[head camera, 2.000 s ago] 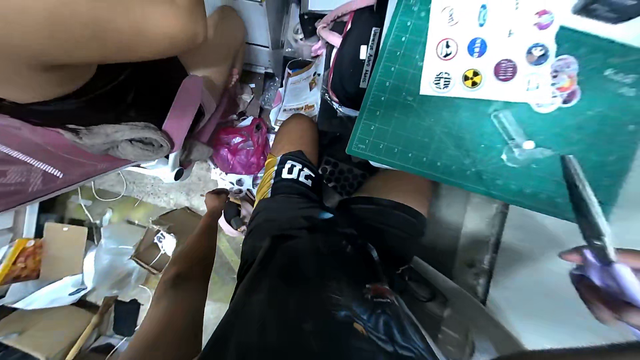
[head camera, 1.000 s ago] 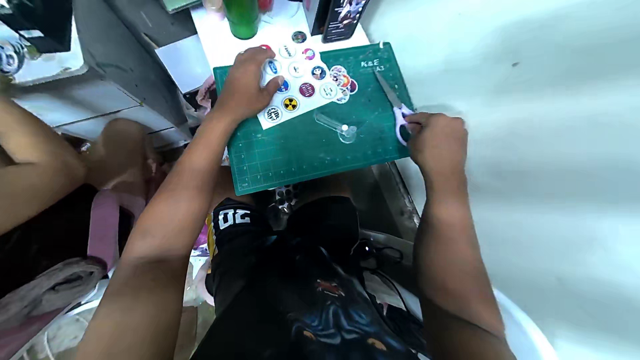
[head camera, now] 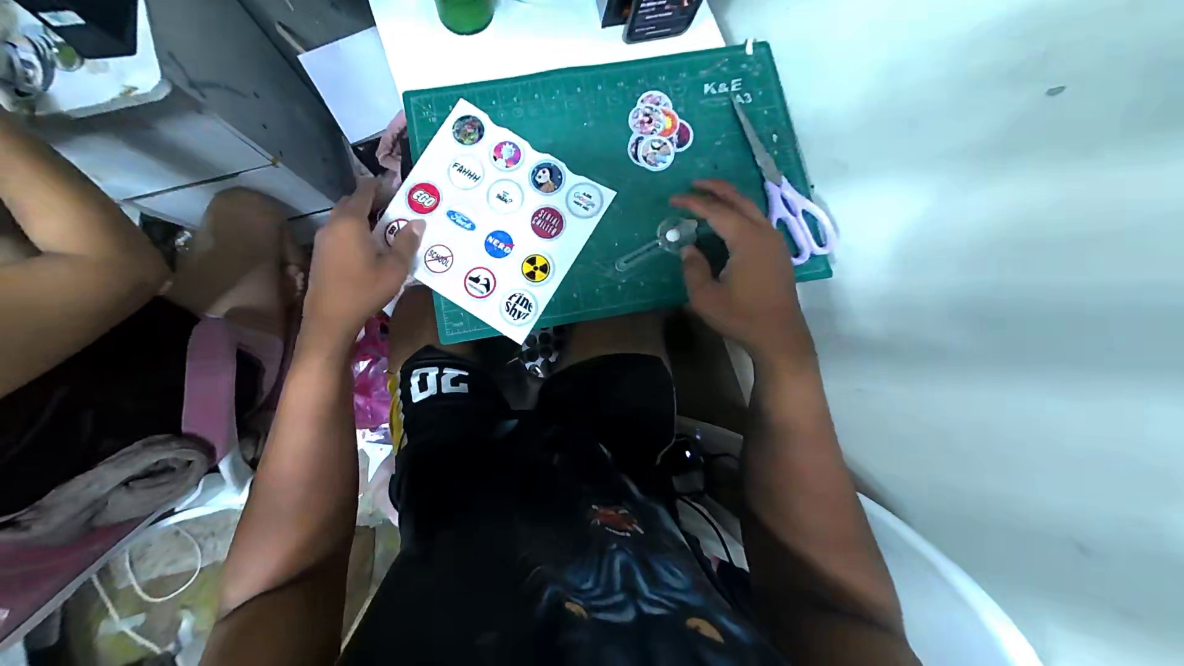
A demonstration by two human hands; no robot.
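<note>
My left hand [head camera: 361, 259] grips the left edge of a white sheet printed with round designs [head camera: 476, 199], thumb on top. The sheet lies tilted over the left part of a green cutting mat [head camera: 592, 296]. My right hand [head camera: 740, 259] hovers with fingers apart beside a clear plastic circle cutter [head camera: 673, 235]; whether the fingertips touch it cannot be told. Several round cut-out pieces [head camera: 657, 129] lie overlapping near the mat's back. Scissors with lilac handles [head camera: 795, 217] rest at the mat's right edge, blades pointing away from me.
Behind the mat are a green bottle [head camera: 464, 13] and a phone [head camera: 660, 18] on the white table. A white wall [head camera: 999, 259] stands to the right. Another person's arm and leg [head camera: 65, 250] are at the left, near a grey cabinet [head camera: 250, 92].
My right hand has let go of the scissors and moved to the circle cutter. The printed sheet has turned and shifted left, away from the round pieces. My left hand is now on its left edge.
</note>
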